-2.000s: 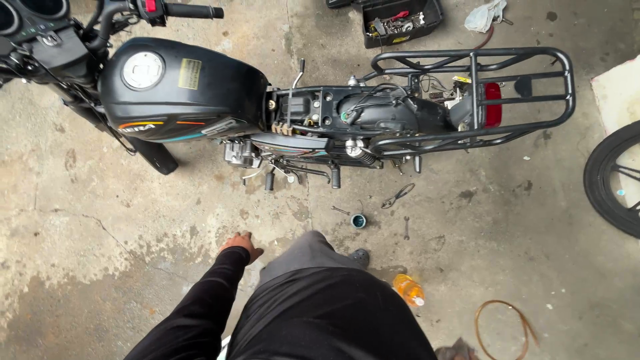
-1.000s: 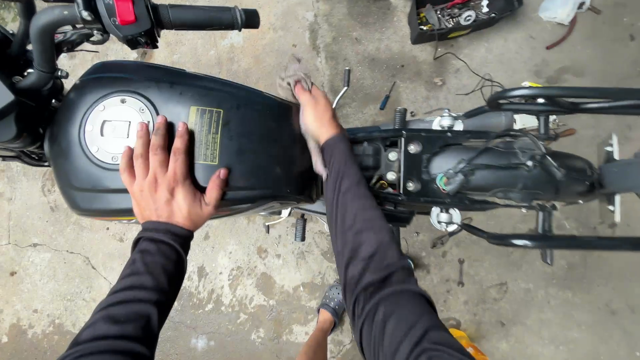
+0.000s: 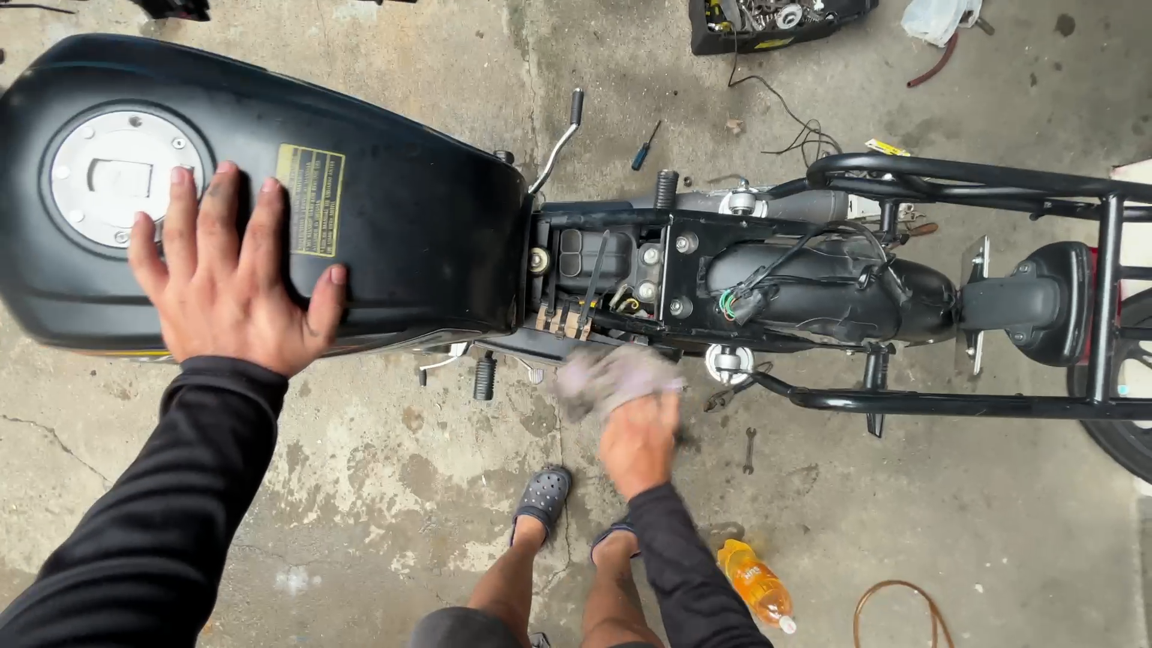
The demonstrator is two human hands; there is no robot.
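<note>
My left hand (image 3: 238,270) rests flat with spread fingers on the black motorcycle fuel tank (image 3: 423,225), its fingertips by the metal fuel cap (image 3: 121,180) and beside a yellow-lettered label (image 3: 312,200). A crumpled, greyish rag (image 3: 616,378), blurred, is in my right hand (image 3: 641,441), at the near side of the motorcycle frame behind the tank. The seat is off, so bolts, wiring and the black rear fender (image 3: 810,283) show. Part of my right hand's fingers is hidden by the rag.
The tubular rear rack (image 3: 972,405) extends right. On the concrete floor lie a screwdriver (image 3: 645,146), an open-end wrench (image 3: 750,450), an orange bottle (image 3: 758,585) and a brown hose (image 3: 903,585). A black toolbox (image 3: 778,40) and plastic bag (image 3: 939,20) sit beyond the motorcycle.
My right hand with the rag has moved from the rear end of the tank to the near side of the frame. My left hand stays on the tank, where neither hand was two seconds ago.
</note>
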